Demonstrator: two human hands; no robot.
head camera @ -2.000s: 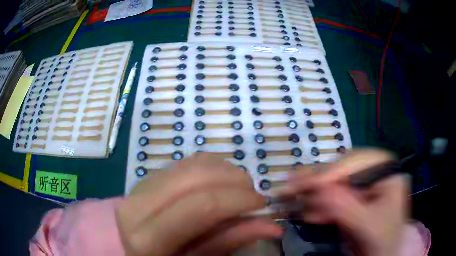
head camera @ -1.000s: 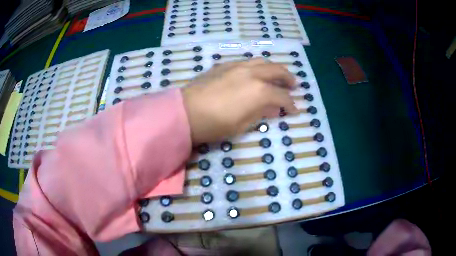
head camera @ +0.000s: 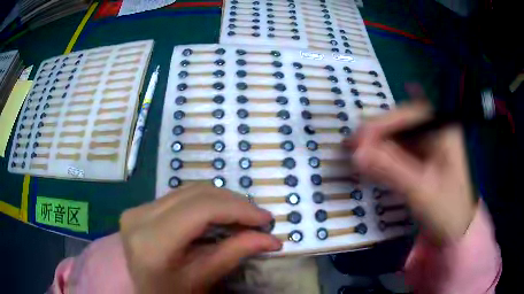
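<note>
The main foam tray (head camera: 166, 158) lies in front of me, with rows of small dark discs (head camera: 292, 181) at the ends of tan bars. My left hand (head camera: 198, 235) is over its front-left part. Its thumb and index finger are close together near the front edge; whether a disc is between them is hidden. My right hand (head camera: 416, 155), blurred, is over the tray's right side. It grips the black pen-like probe (head camera: 428, 123), whose whitish end (head camera: 488, 103) points right. The fingers and palm hide some right-column discs.
A second foam tray (head camera: 83, 163) lies left, with a slim white pen (head camera: 142, 120) beside it. A third tray (head camera: 304, 39) lies behind. A green label (head camera: 62, 214) is front left, yellow paper (head camera: 14, 109) far left, a white paper slip (head camera: 143, 6) at the back. The mat (head camera: 189, 26) is dark green.
Since one second ago, my left hand has drawn back from the tray's upper right to its front edge. My right hand has come into view over the right side with the black probe.
</note>
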